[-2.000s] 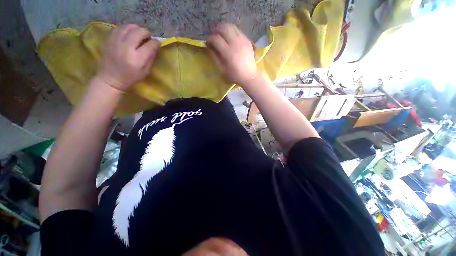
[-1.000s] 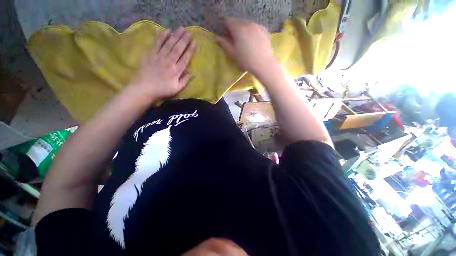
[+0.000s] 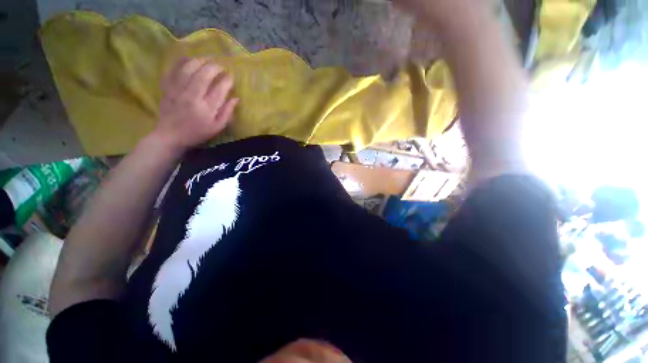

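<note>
The scalloped panel (image 3: 270, 92), a long mustard-yellow sheet, lies across the near part of the worktable with its wavy edge facing away from me. Its left part lies fairly flat; its right part is rumpled and folded. My left hand (image 3: 195, 103) rests on the left-middle of the panel with its fingers bent; whether it grips the material cannot be told. My right arm reaches forward over the right part of the panel. My right hand (image 3: 444, 6) is blurred and cut off by the top edge, so its fingers and anything in it are hidden.
The stained grey table cover (image 3: 320, 32) lies beyond the panel. Another yellow piece (image 3: 558, 32) is at the upper right beside bright glare. Below the table are a green bag (image 3: 53, 188), a white container (image 3: 32, 283), a wooden box (image 3: 369, 177) and something blue (image 3: 416, 214).
My right hand has left the panel's edge and moved forward to the top of the picture. My left hand has moved left, its fingers now more bent. The scalloped edge lies flatter than at first.
</note>
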